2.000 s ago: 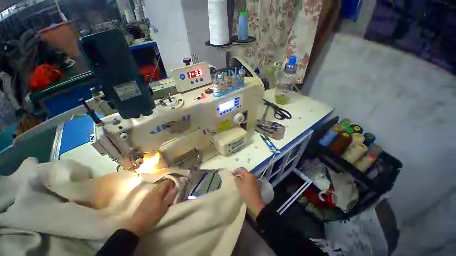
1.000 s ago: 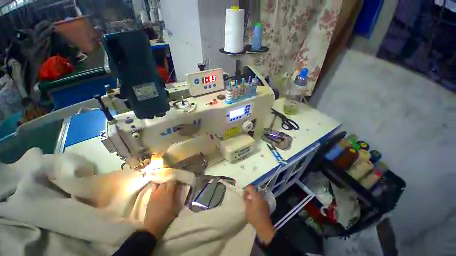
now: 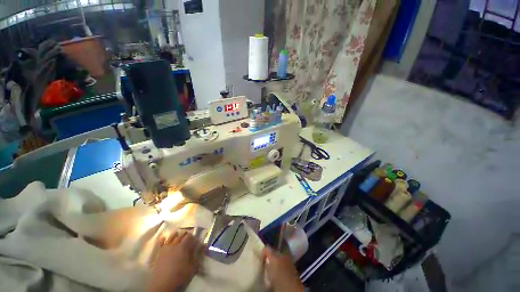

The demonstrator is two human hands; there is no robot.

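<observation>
The cream fabric (image 3: 63, 228) lies in wide folds over the table front and under the lit needle area (image 3: 170, 201) of the off-white sewing machine (image 3: 199, 162). My left hand (image 3: 174, 259) rests on the fabric just in front of the needle, slightly blurred, its fingers bent onto the cloth. My right hand (image 3: 279, 268) is at the table's front edge, blurred, and holds the fabric's right edge. A shiny metal plate (image 3: 234, 242) with thin dark tools on it shows between my hands.
Scissors (image 3: 316, 150), a small tray of metal parts (image 3: 307, 167) and blue snips (image 3: 305, 185) lie on the right table end. A bottle (image 3: 324, 122) stands behind them. A black crate of thread cones (image 3: 399, 194) is at the right. A dark block (image 3: 157, 102) stands above the needle end.
The view has tilted up, so the machine shows lower than a second ago. Both hands are lower in the picture. The fabric lies further down off the metal plate.
</observation>
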